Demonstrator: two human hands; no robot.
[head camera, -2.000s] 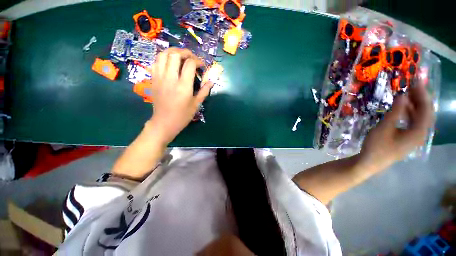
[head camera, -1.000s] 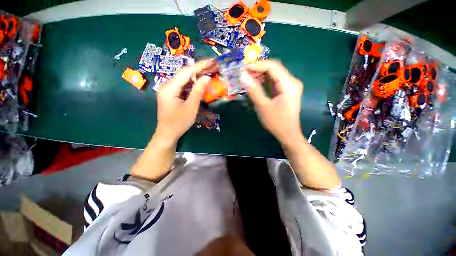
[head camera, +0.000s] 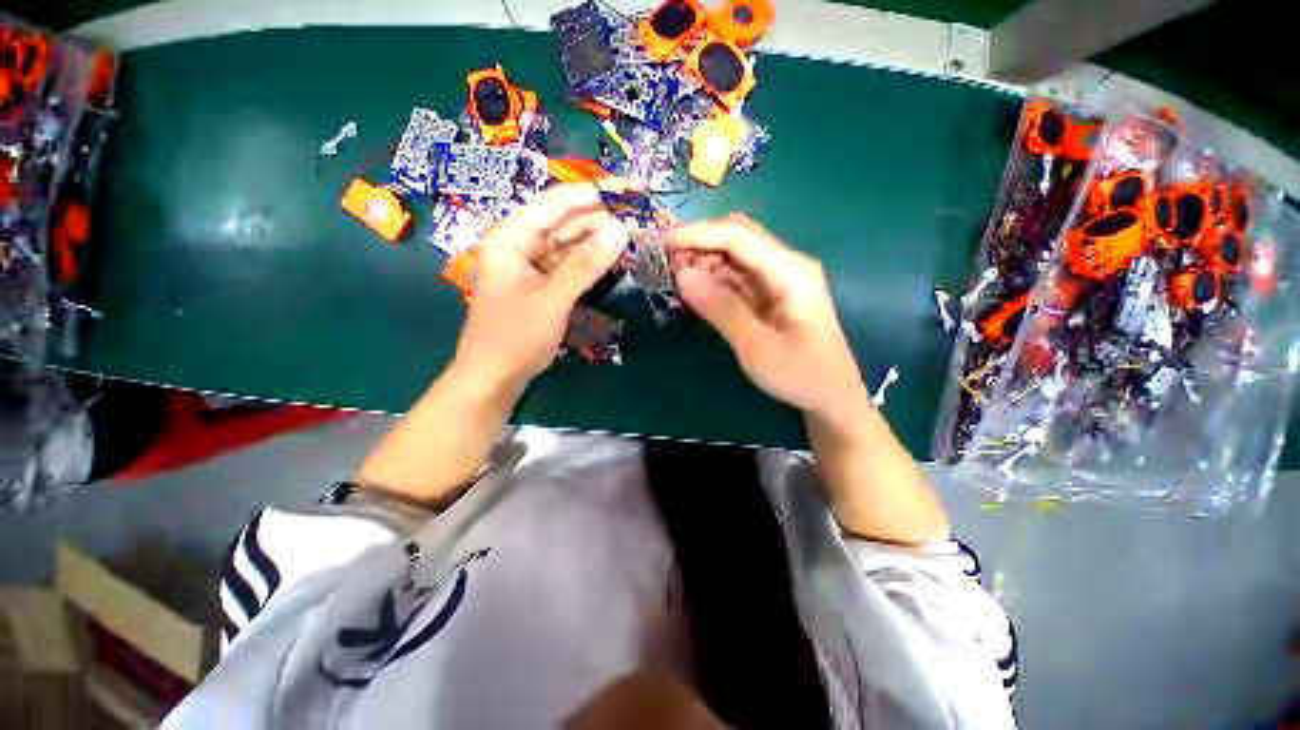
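Observation:
My left hand (head camera: 535, 271) and my right hand (head camera: 756, 300) meet at the middle of the green bench. Between their fingertips is a grey speckled circuit board (head camera: 652, 264), partly hidden by the fingers. My right fingers pinch its right side. My left fingertips are closed at its upper left on something small that I cannot make out. An orange housing (head camera: 576, 170) shows just behind my left fingers. A darker module (head camera: 593, 337) lies on the bench below the hands.
A pile of boards (head camera: 623, 89) and orange housings (head camera: 719, 72) lies behind the hands. More boards (head camera: 478, 168) lie left of it. Filled clear bags stand at the right (head camera: 1141, 357) and far left (head camera: 36, 214). A small whitish piece (head camera: 338, 139) lies at left.
My right hand has come from the right bag to the middle and holds a board with my left. The board, lifted and blurred a second ago, is now lower and turned between the fingertips.

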